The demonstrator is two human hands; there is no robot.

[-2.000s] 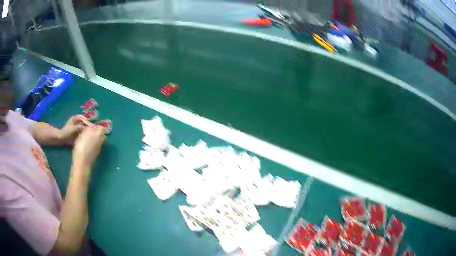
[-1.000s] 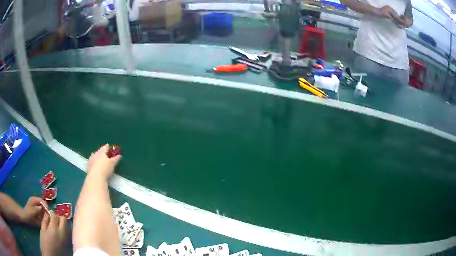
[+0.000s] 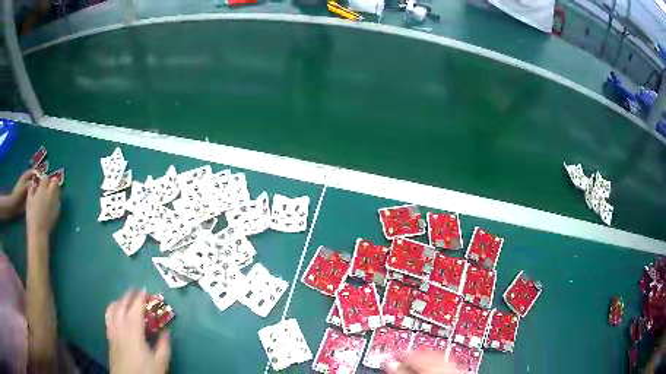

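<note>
My left hand [image 3: 135, 336] is at the lower left, its fingers around a red part [image 3: 158, 314] with gold metal showing, just above the green worktop. My right hand [image 3: 425, 362] is cut off by the bottom edge and blurred, over the front of the joined red units; whether it holds anything is unclear. The joined units [image 3: 410, 257], red with thin white rims, lie grouped right of centre, some overlapping. White plates [image 3: 212, 191] lie in a loose pile left of centre. One white plate [image 3: 284, 343] lies apart, nearer me.
A white-edged green belt [image 3: 307, 88] runs across behind the worktop, with a few white plates [image 3: 597, 191] on it at right. Loose red bases [image 3: 652, 299] are heaped at far right. Another person's hands [image 3: 44, 186] work on red parts at far left, near a blue bin [image 3: 6, 136].
My left hand has drawn back from the belt to the worktop with a red part. The view has swung right and down, showing the joined units, and my right hand now shows at the bottom edge.
</note>
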